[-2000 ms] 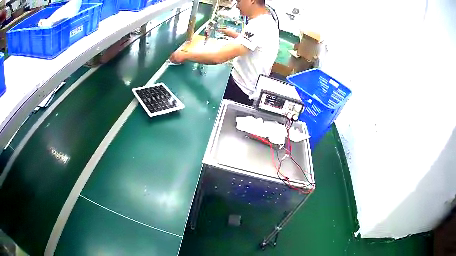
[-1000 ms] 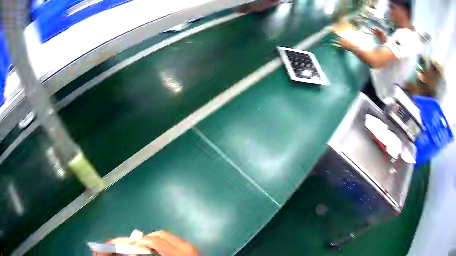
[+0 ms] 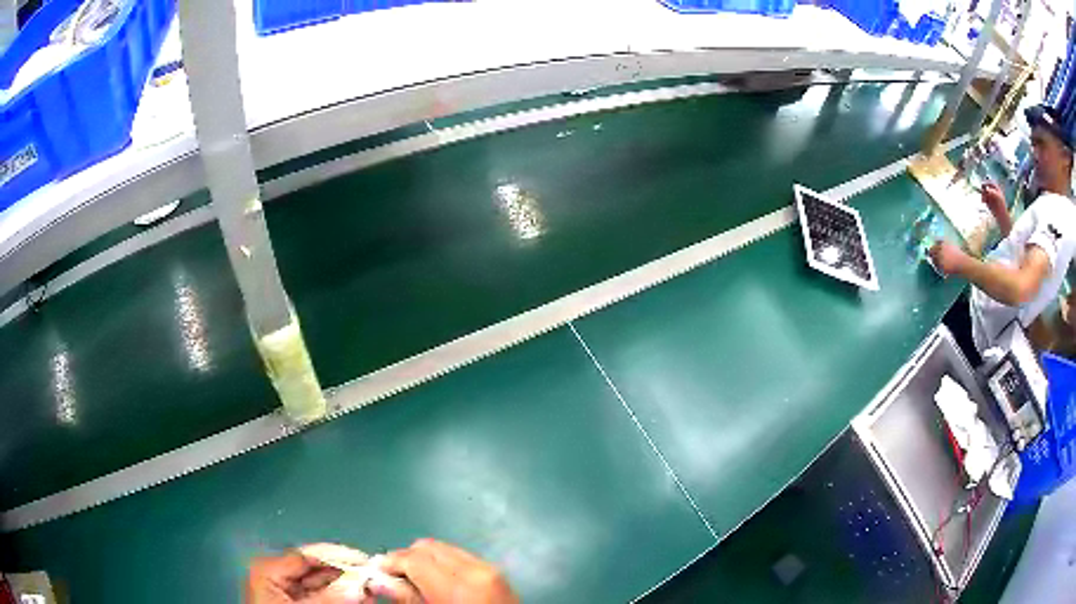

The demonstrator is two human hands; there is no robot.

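Observation:
My left hand (image 3: pixel 283 577) and my right hand (image 3: pixel 454 575) are at the bottom edge, close together over the green bench, partly cut off by the frame. Their fingertips meet on a small pale object (image 3: pixel 380 579), mostly hidden by the fingers. It is too small and blurred to name. Both hands grip it.
A solar panel (image 3: pixel 835 237) lies on the green bench (image 3: pixel 496 437) toward the right. A grey post (image 3: pixel 242 224) with a yellowish wrapped foot stands at left. Blue crates (image 3: pixel 89 100) sit on the white shelf. A person works at the far right beside a metal cart (image 3: pixel 909 442).
The view has swung left, so the panel, cart and person now sit farther right. Both my hands have come into view at the bottom, holding the small pale object; the grey flat piece no longer shows.

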